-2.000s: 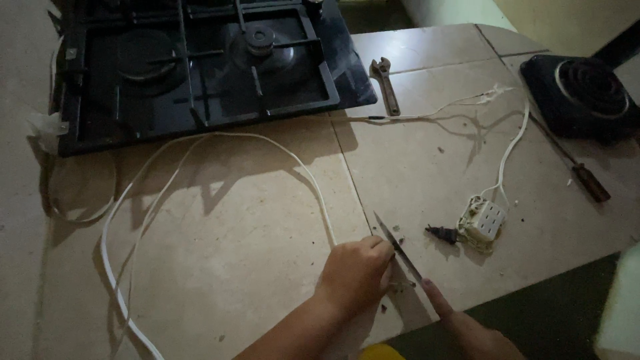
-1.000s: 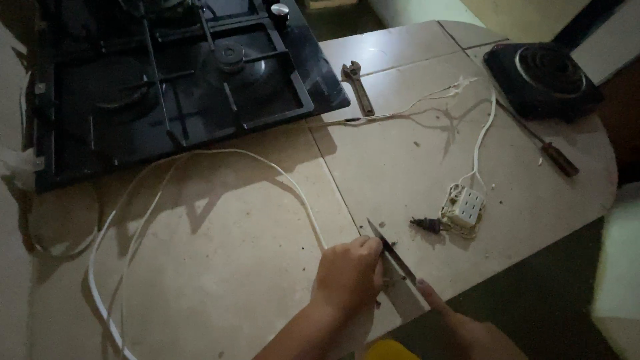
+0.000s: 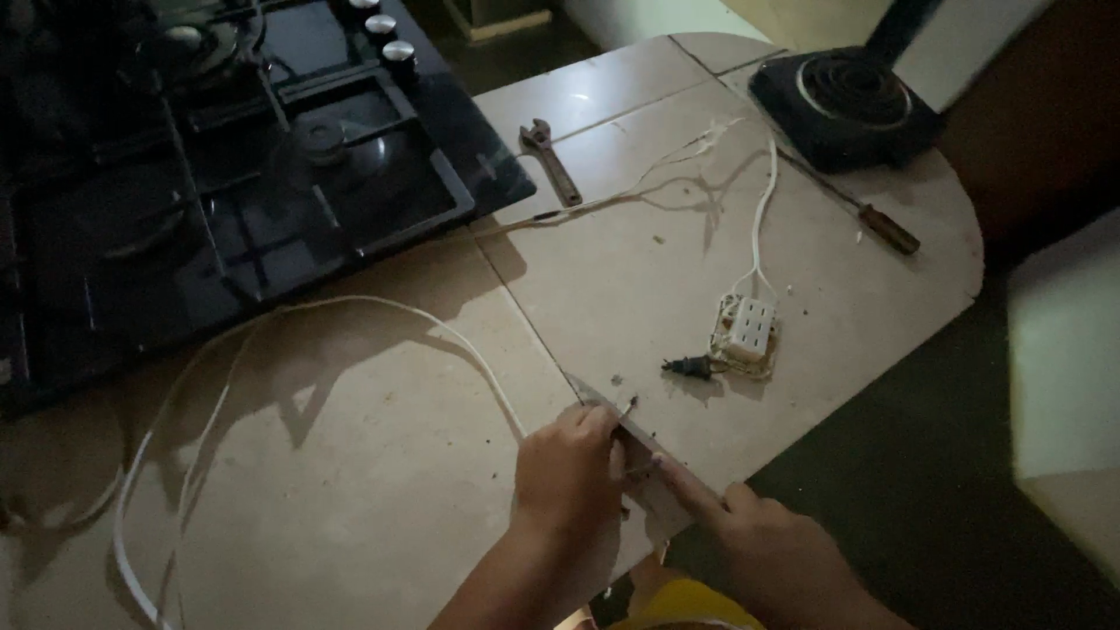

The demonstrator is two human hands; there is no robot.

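Note:
My left hand is closed on a white electrical cable, whose short end sticks out past my fingers. The cable loops left beside the gas hob. My right hand holds a knife, its index finger stretched along the back of the blade. The blade lies against the cable end beside my left fingertips; the handle is hidden in my palm. To the upper right of the hands lie a white multi-socket outlet and a black plug.
A black glass gas hob covers the upper left of the tiled table. Beyond my hands lie an adjustable wrench, a thin wire and a screwdriver. An electric coil hotplate stands near the rounded far right corner.
The knife blade now lies flatter and closer against my left fingers. A short cable end now shows beside it. The view has shifted, showing more of the hob's knobs.

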